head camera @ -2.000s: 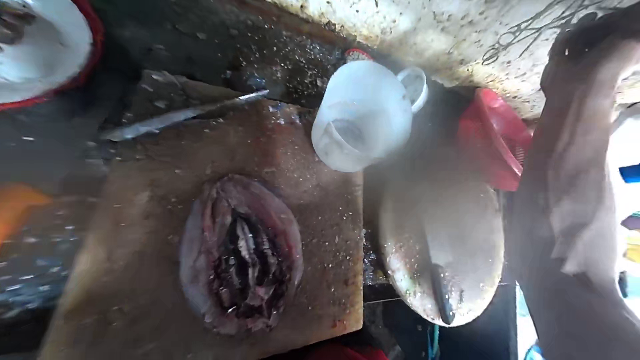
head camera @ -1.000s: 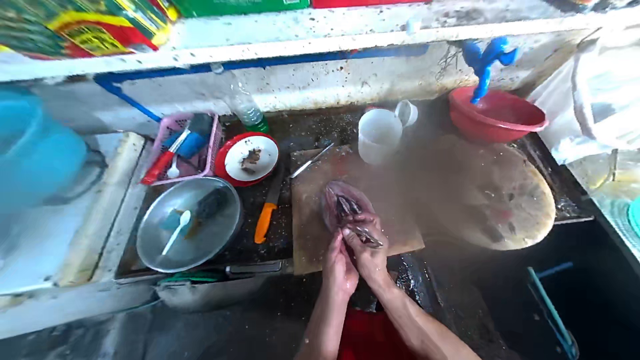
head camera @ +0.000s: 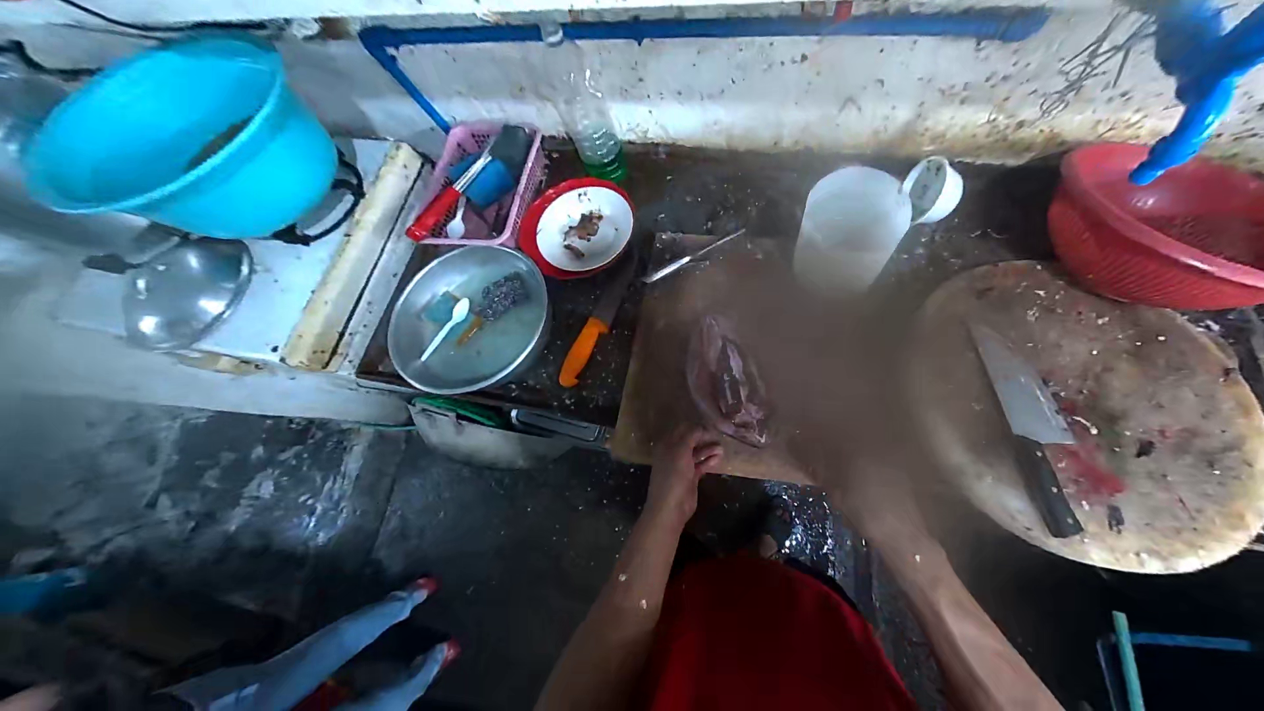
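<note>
A fish split open (head camera: 731, 385) lies belly up on a wooden cutting board (head camera: 657, 346). My left hand (head camera: 686, 469) is at the board's front edge, fingers curled, just below the fish's near end; whether it touches the fish I cannot tell. A blurred patch hides much of my right hand (head camera: 854, 474), which is at the board's right front. A thin metal tool (head camera: 694, 257) rests along the board's back edge. Left of the board lies a knife with an orange handle (head camera: 584, 353). On the round chopping block (head camera: 1165, 425) a cleaver with a dark handle (head camera: 1022, 395) lies beside a red stain.
A white pitcher (head camera: 851, 232) stands behind the board, a red basin (head camera: 1155, 227) behind the block. To the left are a metal bowl of water (head camera: 469, 321), a red-rimmed plate (head camera: 583, 232), a pink basket (head camera: 489, 183) and a blue tub (head camera: 183, 138). Another person's legs (head camera: 346, 642) show lower left.
One second ago both hands were together at the fish; now they are apart, the left at the board's front edge, the right farther right. The view has shifted widely.
</note>
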